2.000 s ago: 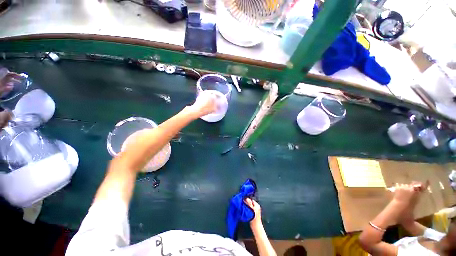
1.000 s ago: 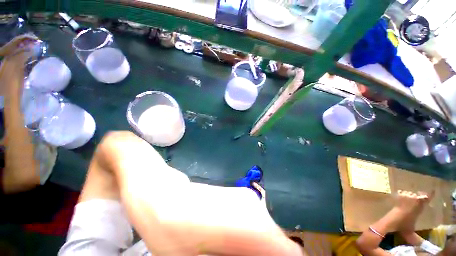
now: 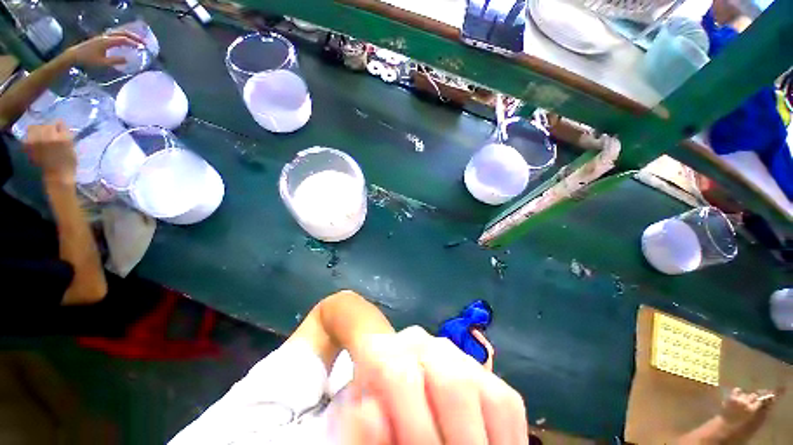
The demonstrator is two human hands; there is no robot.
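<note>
My left hand (image 3: pixel 435 395) is large and close to the camera at the bottom centre, back of the hand up, fingers bent down. Its fingertips are hidden, so I cannot tell whether it holds anything. My right hand (image 3: pixel 483 346) is mostly hidden behind it; its fingers grip a crumpled blue cloth (image 3: pixel 465 328) above the green belt. A clear tub with a cream-white inside (image 3: pixel 326 204) stands ahead. Clear tanks with bluish-white bases stand behind it (image 3: pixel 276 100), by the green upright (image 3: pixel 496 174) and farther right (image 3: pixel 671 246).
A left neighbour's hands (image 3: pixel 113 48) are among several tanks (image 3: pixel 178 187). The slanting green upright (image 3: pixel 556 187) meets the belt (image 3: pixel 391 278). Right: a neighbour's hand (image 3: pixel 741 407), yellow sheet (image 3: pixel 687 349) and cardboard (image 3: pixel 652 408). A shelf (image 3: pixel 600 69) holds a dark device (image 3: pixel 494 22).
My left hand has left the far tank and come back close to the camera. My right hand still holds the blue cloth. The view has swung left, and more tanks show there.
</note>
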